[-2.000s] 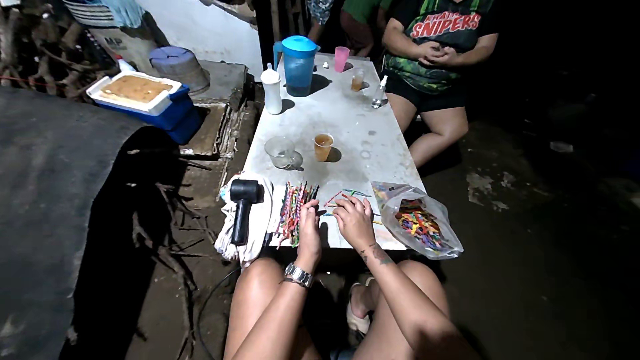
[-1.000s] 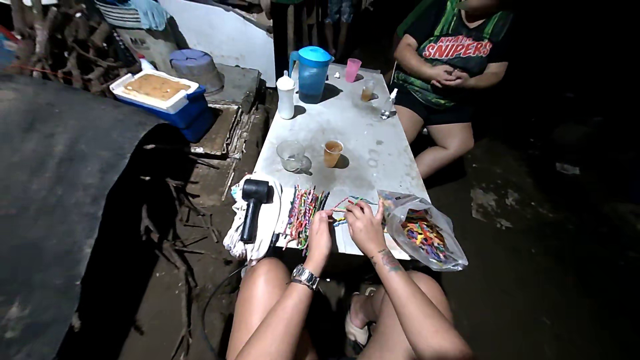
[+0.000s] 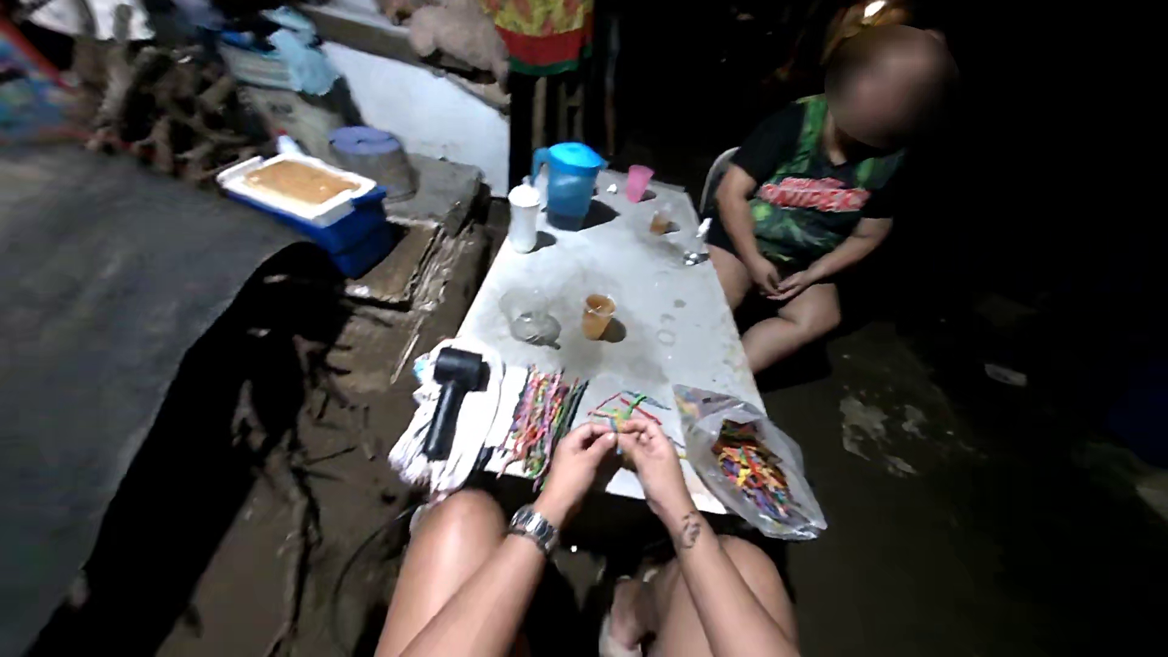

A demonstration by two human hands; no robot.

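Observation:
My left hand [image 3: 584,456] and my right hand [image 3: 651,453] meet fingertip to fingertip over the near edge of the table [image 3: 639,274]. Between them they pinch thin coloured strips [image 3: 622,416], green and light ones among them; the exact material is too small to tell. A few red and blue strips lie just beyond the fingers. Left of my left hand lies a row of many-coloured twisted strips [image 3: 545,415]. To the right of my right hand, an open clear plastic bag [image 3: 794,497] holds a heap of short coloured pieces [image 3: 753,470].
A black handheld device [image 3: 447,401] lies on a white cloth [image 3: 411,447] at the left. Farther up stand a cup of brown drink [image 3: 599,318], a clear glass bowl [image 3: 532,324], a white bottle [image 3: 524,219], a blue pitcher [image 3: 571,187] and a pink cup [image 3: 639,182]. A person [image 3: 812,201] sits at the right.
My hands have come together at the fingertips, with strips between them. The view has shifted, showing more of the seated person.

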